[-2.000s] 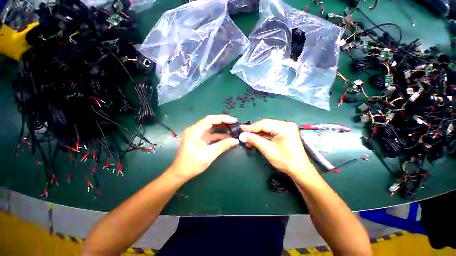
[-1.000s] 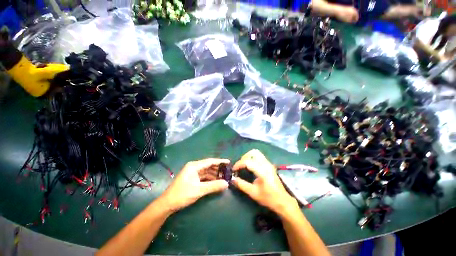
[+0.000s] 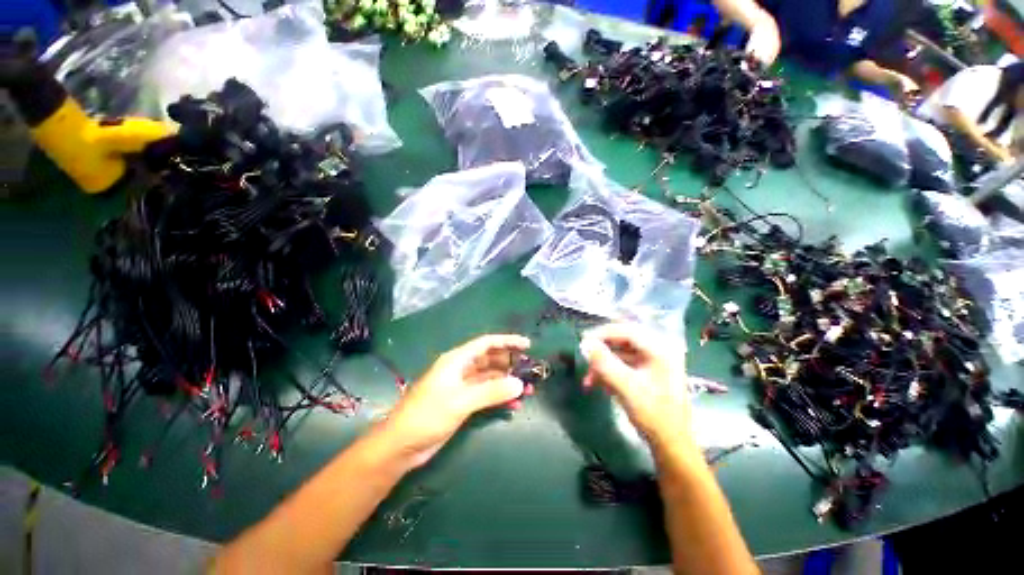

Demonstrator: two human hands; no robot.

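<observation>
My left hand [image 3: 466, 388] pinches a small black housing [image 3: 526, 368] between thumb and fingers, with a reddish bit below it. My right hand [image 3: 638, 376] is just right of it, apart from the housing, its thumb and finger curled close together. A tiny dark and red bit shows by its fingertips, too small to tell. A black cable bundle [image 3: 618, 485] lies below my right hand. The pliers are mostly hidden by my right hand; a red-and-pale handle end [image 3: 705, 384] shows at its right.
Clear bags [image 3: 460, 238] lie beyond my hands, with tiny dark bits [image 3: 561, 318] below. A left cable pile [image 3: 225, 270], right cable pile [image 3: 865, 348] and far cable pile [image 3: 685, 101] lie on the green table [image 3: 483, 505]. A yellow-and-black tool [image 3: 96, 146] is at left. Coworkers' arms show beyond.
My right hand has moved right, away from the housing, which stays in my left hand. The camera view has tilted up since the first frame, showing more of the far table.
</observation>
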